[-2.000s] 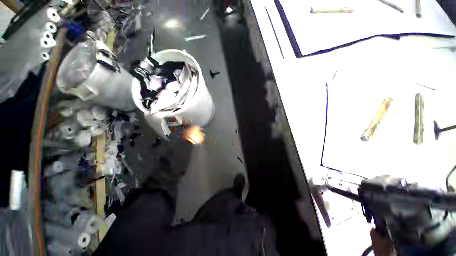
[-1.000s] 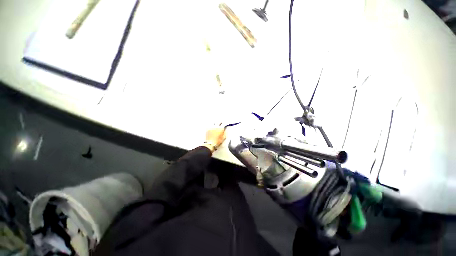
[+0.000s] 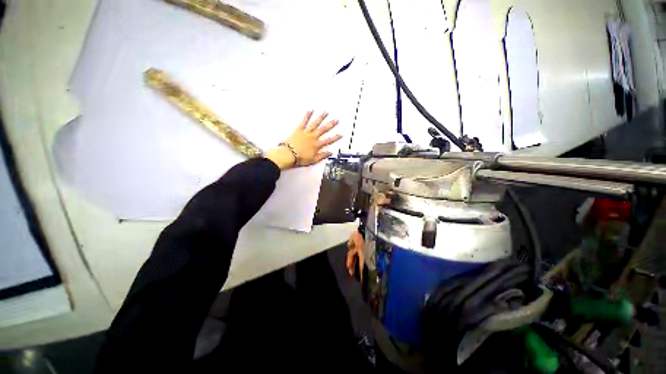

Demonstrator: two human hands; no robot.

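Observation:
My left hand (image 3: 310,142) lies flat on the white paper marker (image 3: 182,153), fingers spread, just left of the cutter's front. The cutting machine (image 3: 431,270), with a blue and worn silver motor body, stands large at the table's front edge. Its metal base plate (image 3: 336,193) shows beside the paper's edge. Only the fingers of my right hand (image 3: 356,256) show, curled at the machine's left side; the rest and the grip are hidden behind the motor.
Two brownish-gold metal weights (image 3: 201,109) lie on the paper at left and top left. A black cable (image 3: 402,80) runs across the lay to the machine. Narrow cut shapes (image 3: 521,80) lie at right. Silver tubes (image 3: 569,172) extend right; green handles (image 3: 599,310) hang below.
The view has swung and moved closer to the machine. The machine's body stands more upright in view. My left hand was smaller and near the table edge; now it lies spread on the paper.

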